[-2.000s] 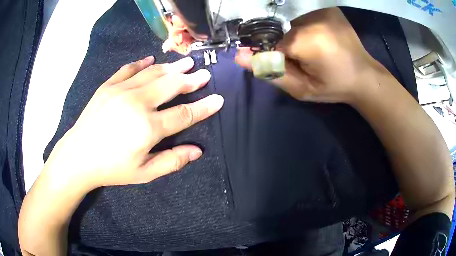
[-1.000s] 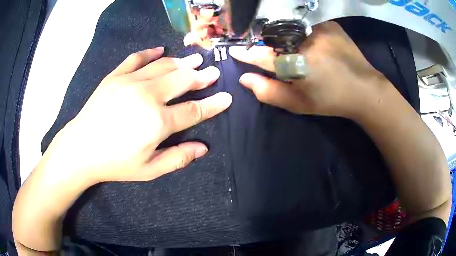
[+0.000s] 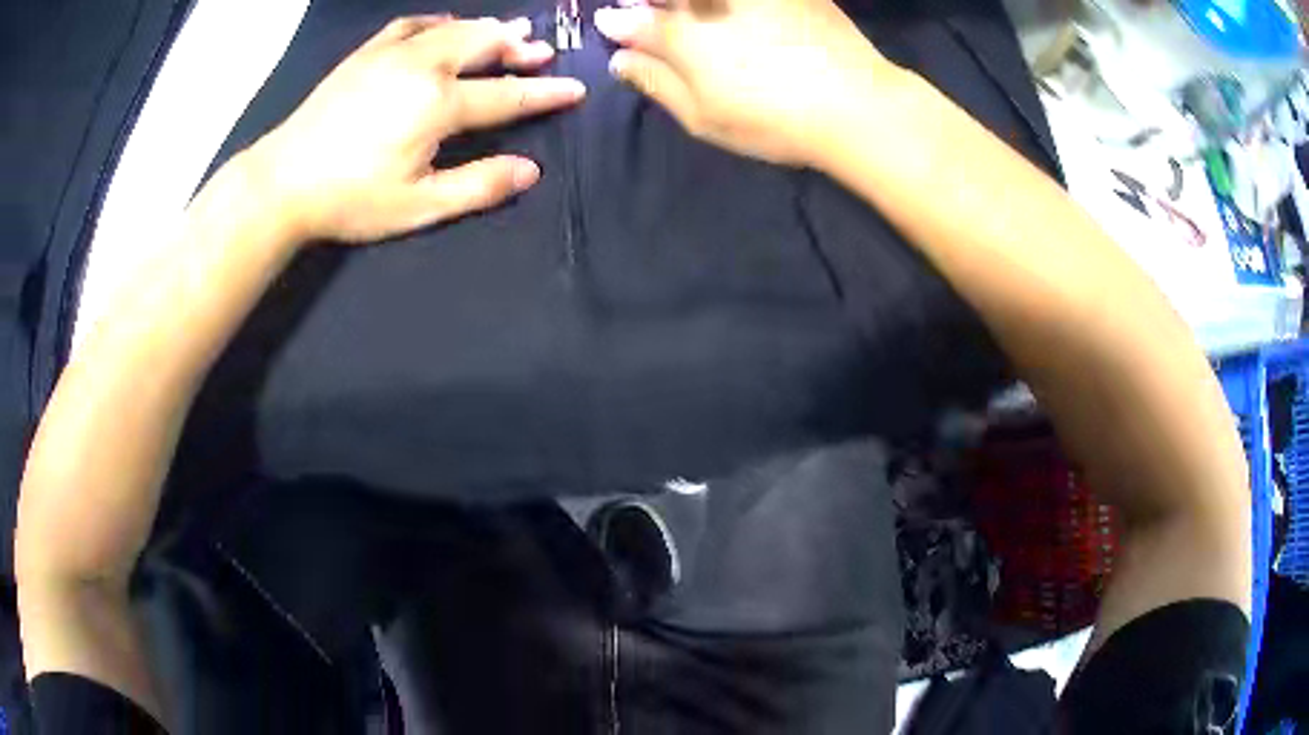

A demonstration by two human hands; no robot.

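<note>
A dark garment panel (image 3: 431,359) covers the table and hangs over the lap, with a straight seam down its middle. A smoother black piece (image 3: 689,244) lies on it to the right of the seam. The silver presser foot (image 3: 569,23) shows at the top edge. My left hand (image 3: 388,137) lies flat on the panel left of the seam, fingers spread. My right hand (image 3: 747,72) is at the right of the foot, fingertips down on the cloth; whether they pinch it is unclear. The machine head is out of view.
Snips and small tools (image 3: 1170,201) lie on the white surface at the right. A blue plastic basket (image 3: 1285,460) stands at the right edge, and a red lattice basket (image 3: 1041,524) is low at the right. More dark cloth (image 3: 72,158) is at the far left.
The view has tipped down towards the lap, so the machine head has left the picture and hands and foot appear higher. My right thumb and fingertips show beside the foot, clearer than two seconds ago.
</note>
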